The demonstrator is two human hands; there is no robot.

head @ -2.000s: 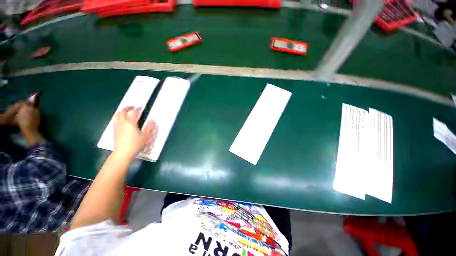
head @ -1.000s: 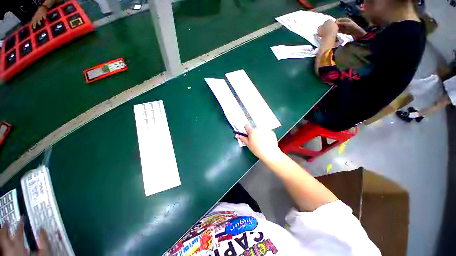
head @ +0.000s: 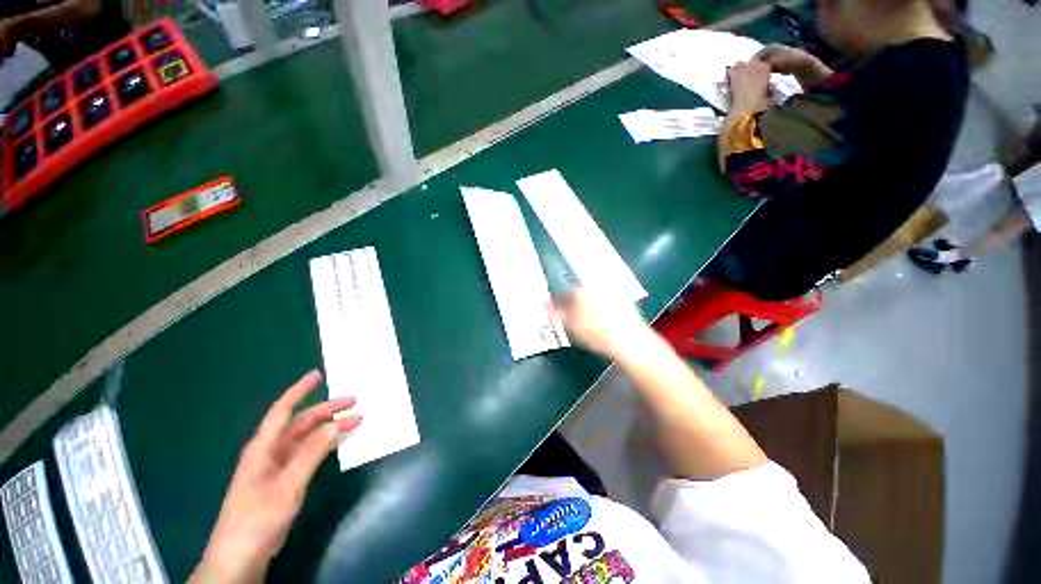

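Note:
My left hand [head: 274,468] is at the lower left with its fingers apart and nothing in it, its fingertips at the left edge of a long white adhesive sheet [head: 365,365]. My right hand [head: 599,322] is blurred, at the lower end of two more white sheets, a left one [head: 508,274] and a right one [head: 582,234]. Its fingertips are over the lower end of the left one. Whether it holds anything is too blurred to tell. The two sheets lie with a green gap between them.
Two sheets with grey outlines [head: 109,491] lie at the far left. Beyond the pale rail [head: 263,251] are a red-framed unit [head: 192,210] and a red parts tray [head: 109,97]. A metal post [head: 377,91] rises at the rail. A seated person [head: 873,160] handles white sheets at the right.
My left hand has moved right from the far-left sheets to the middle sheet. The left sheet of the right pair has turned, and its gap is wider. The red-framed unit has shifted left.

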